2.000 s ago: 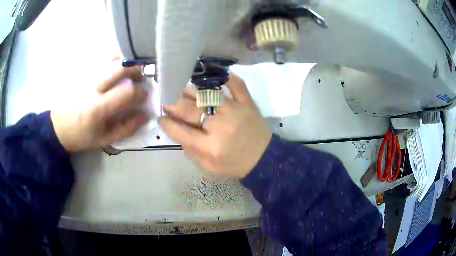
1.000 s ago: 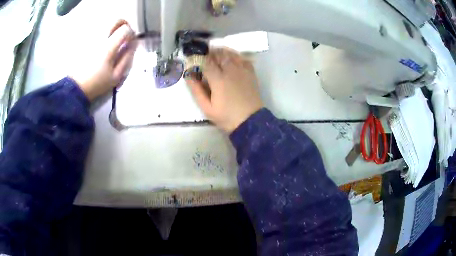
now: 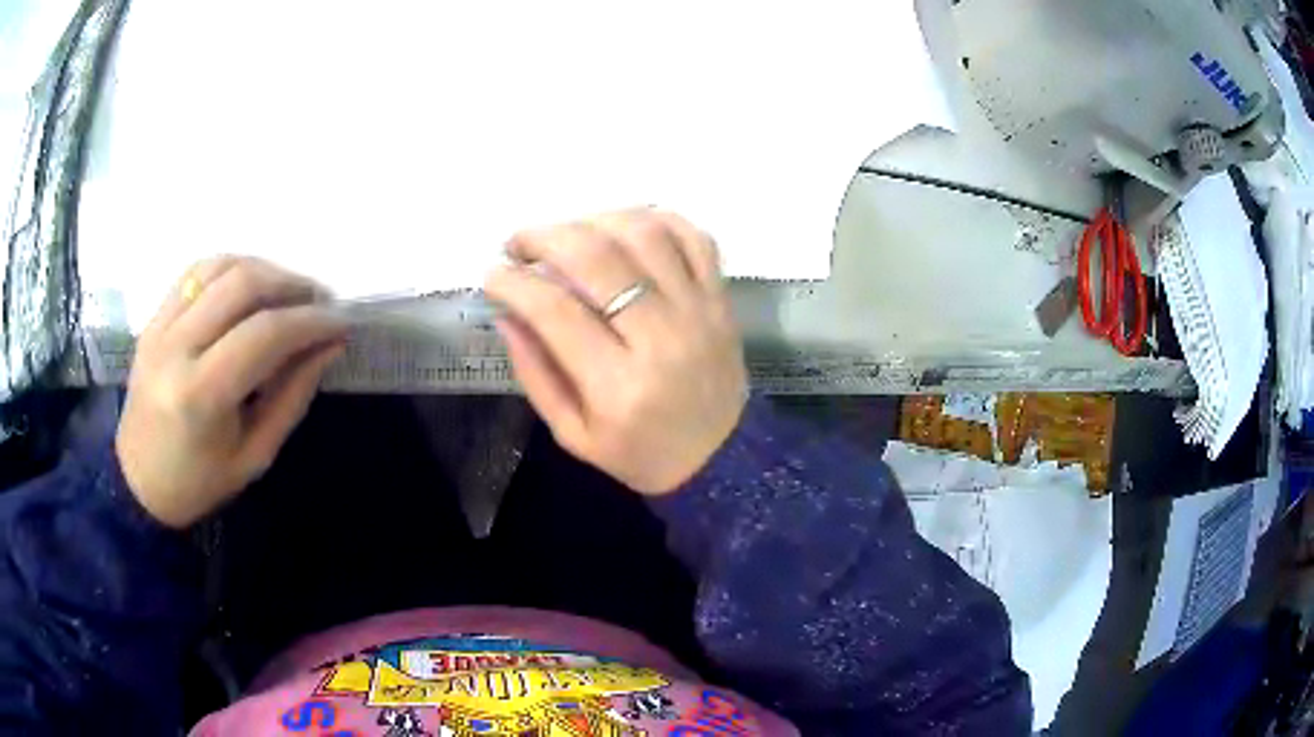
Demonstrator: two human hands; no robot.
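A large white garment panel (image 3: 476, 137) covers most of the table, with its near edge close to the table's front edge. My left hand (image 3: 231, 382) pinches the near edge of the panel at the left. My right hand (image 3: 627, 338), with a ring on one finger, pinches the same edge right of it. A short stretch of edge runs between the two hands, partly blurred. A small thin shiny item shows at my right fingertips, too small to name.
The sewing machine's body (image 3: 1102, 79) is at the upper right. Red-handled scissors (image 3: 1111, 285) lie below it, beside a stack of white cut pieces (image 3: 1218, 317). A brown-orange taped package (image 3: 1052, 432) and white pieces (image 3: 1009, 554) are lower right. A measuring tape (image 3: 850, 372) runs along the front table edge.
The view has shifted away from the machine head. Both hands have moved from around the needle area to the front table edge and now hold the cloth edge there. The panel covers the table front.
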